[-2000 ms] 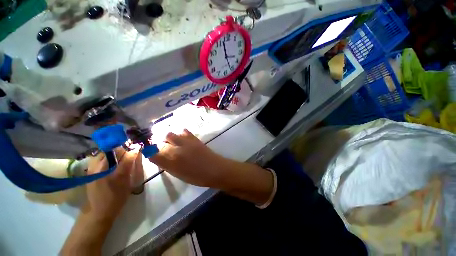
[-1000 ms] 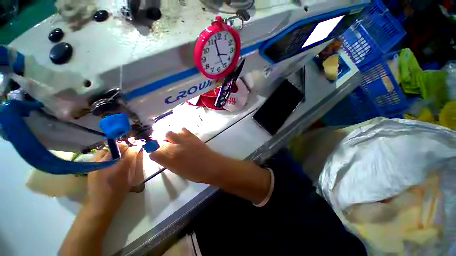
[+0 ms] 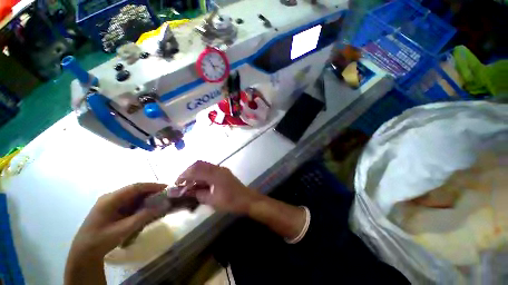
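A small sewn workpiece (image 3: 181,201), blurred and partly hidden by fingers, is held between my two hands near the table's front edge. My left hand (image 3: 120,214) grips its left side. My right hand (image 3: 214,188) pinches its right end. A cream fabric piece (image 3: 150,245) lies on the table below my left hand. The white sewing machine (image 3: 178,94) stands behind my hands; its needle area (image 3: 169,137) is apart from the workpiece.
A black smartphone (image 3: 299,117) lies right on the table (image 3: 50,183). Black snips (image 3: 234,92) stand before red and white fabric (image 3: 253,108). A pink-red clock (image 3: 213,65) hangs on the machine. A large white sack (image 3: 412,139) stands right, blue crates (image 3: 404,33) behind.
Both hands have moved from the needle toward the table's front edge with the workpiece. The view has shifted, showing more table and the whole machine head.
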